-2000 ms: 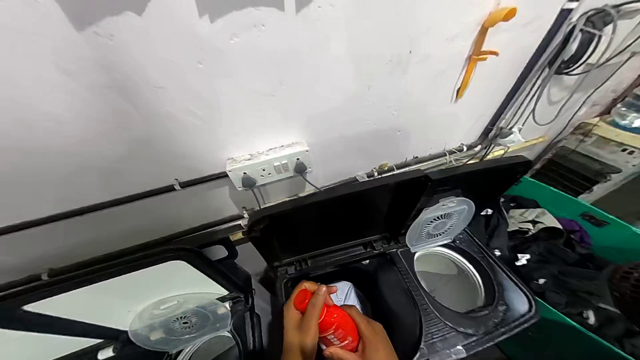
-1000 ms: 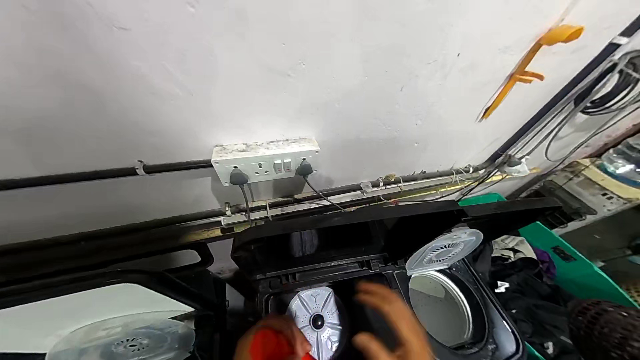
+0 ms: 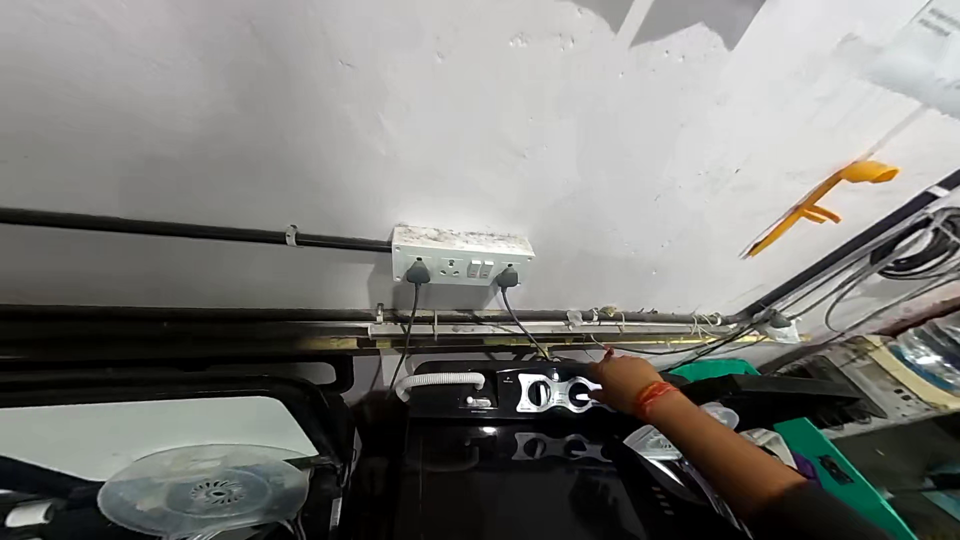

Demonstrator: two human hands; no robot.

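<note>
My right hand [image 3: 621, 381], with an orange-red thread round the wrist, reaches in from the lower right to the control panel of a black twin-tub washing machine [image 3: 517, 480]. Its fingers are at the right part of the silvery panel, beside the middle knob [image 3: 580, 394]; whether they grip a knob there is hidden. Another knob [image 3: 538, 393] stands to the left, untouched. The black wash-tub lid is down. A white corrugated hose [image 3: 442, 379] lies at the panel's left end. My left hand is out of view.
A second machine with a clear round spin cover [image 3: 204, 489] stands at the left. On the wall is a socket board [image 3: 462, 256] with two plugs and hanging cords. A green crate [image 3: 844, 476] stands at the right, and an orange plastic piece [image 3: 817, 202] hangs above.
The washing machine's wash-tub lid has closed. My right hand has moved from over the open tub to the control panel. My left hand and the red container have left view.
</note>
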